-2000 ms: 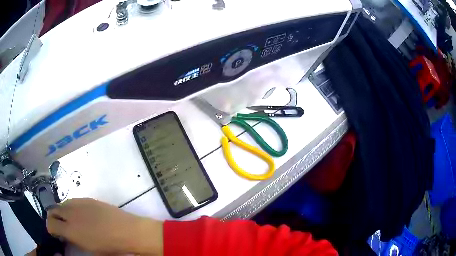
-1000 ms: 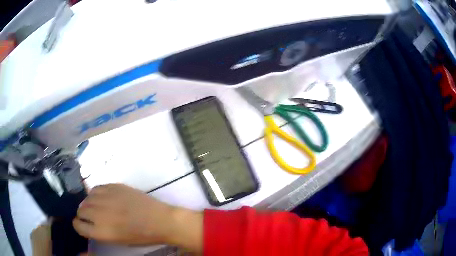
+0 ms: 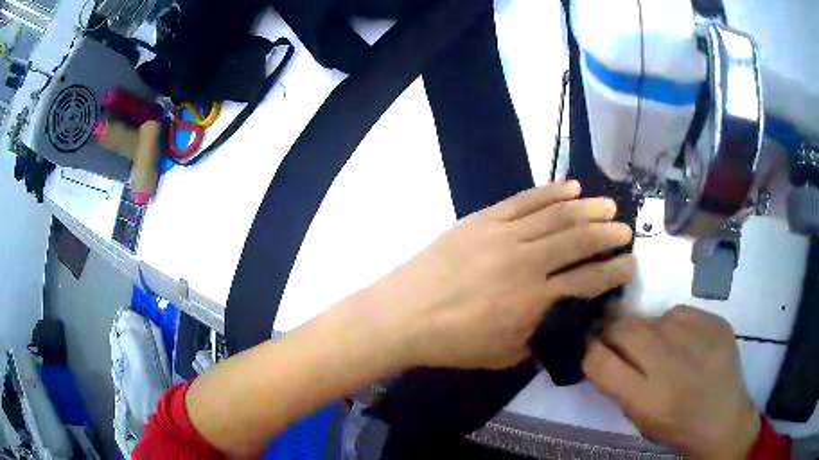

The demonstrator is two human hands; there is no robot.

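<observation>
Long black fabric strips (image 3: 296,193) lie on the white table and run over its front edge. One strip passes under the sewing machine head (image 3: 629,81), at the needle area. My left hand (image 3: 503,278) lies flat on the black fabric, fingertips just left of the presser foot area. My right hand (image 3: 673,373) pinches the folded fabric end (image 3: 563,346) close in front of the left fingers. The right hand is slightly blurred. The needle itself is hard to make out. A small grey block (image 3: 714,268) hangs right of the needle area.
Thread cones (image 3: 145,162) and orange-red and yellow scissor handles (image 3: 187,135) lie at the left, beside a grey box with a round vent (image 3: 72,117). Crumpled black cloth (image 3: 211,58) lies upper left. A dark flat bar (image 3: 797,350) is at the far right.
The view has swung left from the machine's arm and phone to the needle area and strips. My left hand now shows fully on the fabric. My right hand still works at the fabric.
</observation>
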